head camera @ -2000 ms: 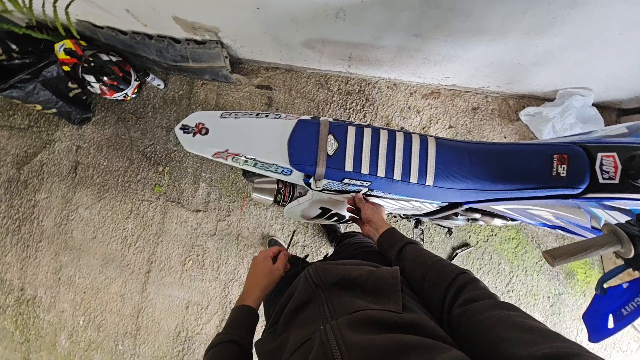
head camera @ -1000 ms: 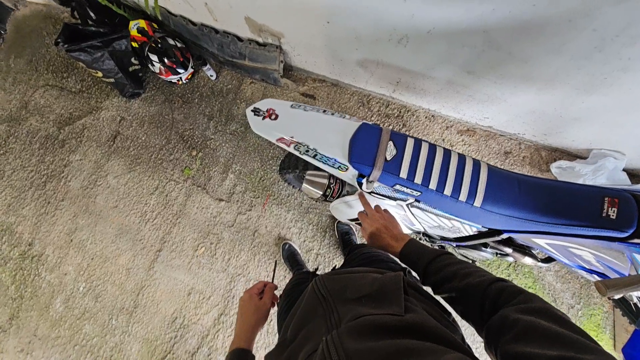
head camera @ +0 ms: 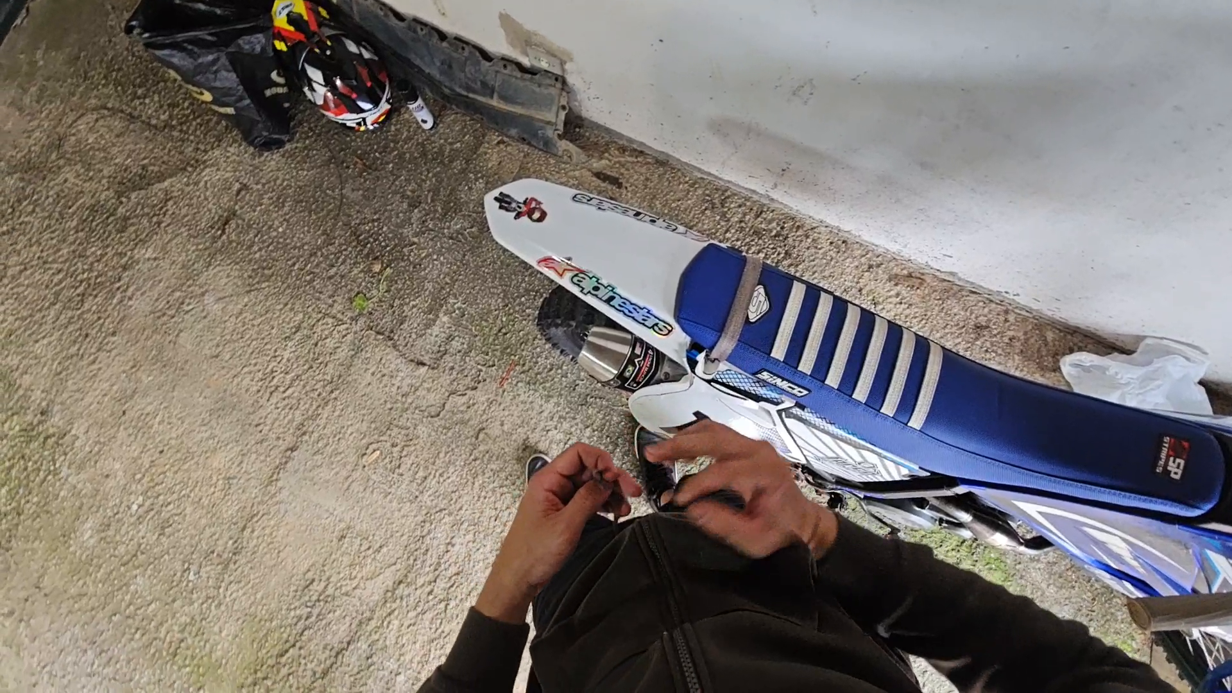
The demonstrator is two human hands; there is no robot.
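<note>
My left hand (head camera: 563, 510) is in front of my body, its fingertips pinched on a small dark thin item (head camera: 599, 475), too small to name. To its right, my right hand (head camera: 746, 489) has its fingers spread, with nothing seen in it. Beyond the hands stands a dirt bike with a blue seat (head camera: 866, 371) ribbed in grey, a strap (head camera: 739, 313) across the seat's rear, a white rear fender (head camera: 587, 252) and a white side panel (head camera: 712, 406). The metal exhaust silencer (head camera: 621, 358) shows beside the fender, over the rear tyre (head camera: 563, 322).
A motocross helmet (head camera: 346, 82), a black bag (head camera: 226, 72) and a small bottle (head camera: 421, 111) are on the rough concrete floor (head camera: 241, 404). A white wall (head camera: 914, 144) runs behind the bike. A white plastic bag (head camera: 1136, 373) lies by the wall. A handlebar grip (head camera: 1179, 610) juts in at right.
My right hand has left the bike's side panel and come back near my left hand. My left hand, which held a thin dark rod-like thing, has risen toward it.
</note>
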